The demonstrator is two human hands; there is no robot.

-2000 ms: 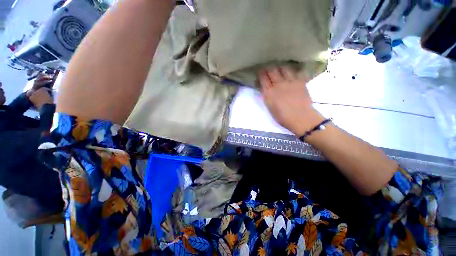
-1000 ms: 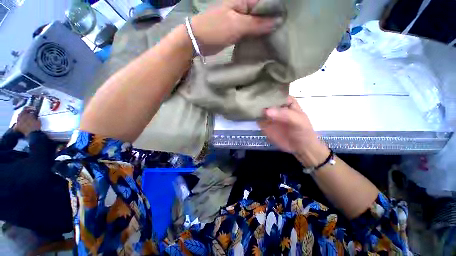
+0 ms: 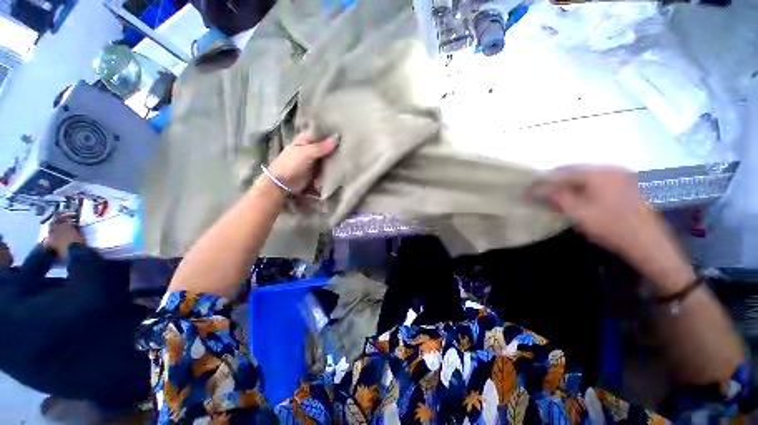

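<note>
A large khaki garment piece (image 3: 374,133) lies over the left and middle of the white sewing table (image 3: 573,91). Part of it is stretched to the right and hangs over the table's front edge. My left hand (image 3: 301,166) grips a bunched fold near the middle, thumb on top. My right hand (image 3: 594,203), blurred, pinches the cloth's right end at the front edge. The undersides of the grip are hidden. The machine's grey-blue fitting (image 3: 489,31) shows at the top, behind the cloth.
The ruler strip (image 3: 686,187) runs along the table front. Crumpled clear plastic (image 3: 665,79) lies at the right. A blue crate (image 3: 283,332) with khaki pieces is below the table. A grey machine housing (image 3: 87,141) and another person's hand (image 3: 62,235) are at the left.
My left hand has come down and nearer on the cloth. My right hand has moved right, drawing the khaki cloth out along the table front. The view has shifted.
</note>
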